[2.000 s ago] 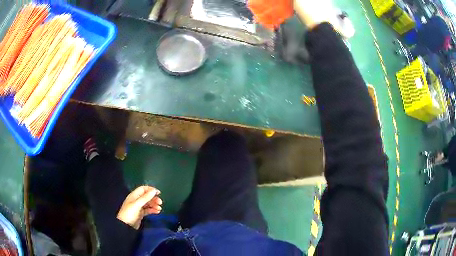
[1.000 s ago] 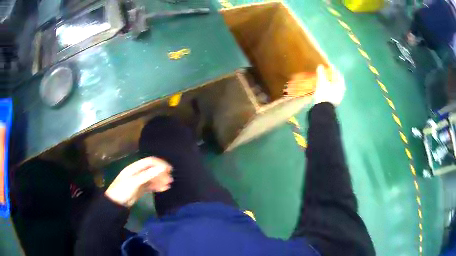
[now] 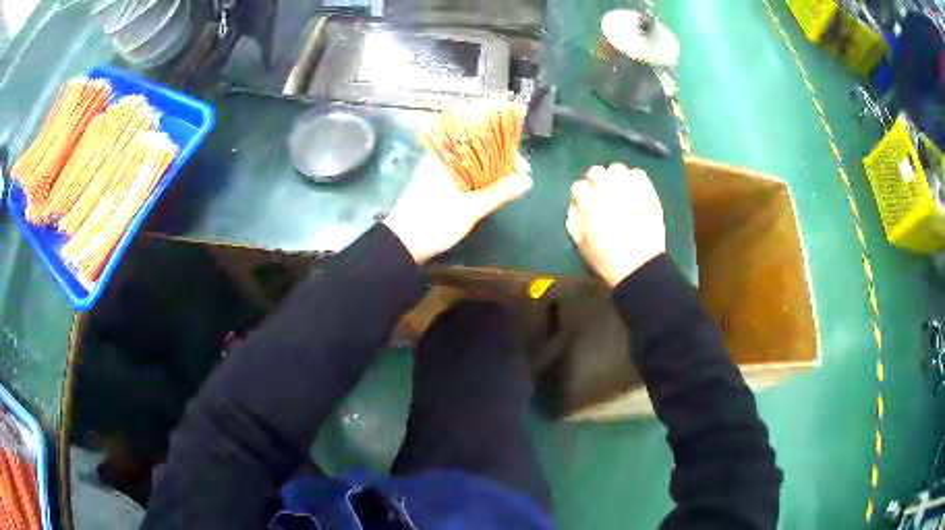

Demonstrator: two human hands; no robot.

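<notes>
My left hand (image 3: 440, 207) is closed around an orange wire bundle (image 3: 479, 143). The bundle stands upright with its fanned, pale tips up, above the bench in front of the solder pot. My right hand (image 3: 620, 219) is to the right of the bundle, apart from it, with its fingers curled over the bench; I cannot tell if anything is inside it. The solder pot (image 3: 420, 58) has a shiny silver surface in a metal frame. The round grey flux dish (image 3: 332, 144) lies left of the bundle.
A blue tray (image 3: 197, 114) at left holds rows of orange bundles. A pale-rimmed tray (image 3: 41, 455) is at lower left. A lidded metal can (image 3: 634, 64) and a dark long-handled tool (image 3: 611, 130) are behind my right hand. An open wooden box (image 3: 762, 264) stands right of the bench.
The wire bundle has moved from my right hand over the wooden box to my left hand over the bench. My left hand has risen from my lap. The view has swung back left.
</notes>
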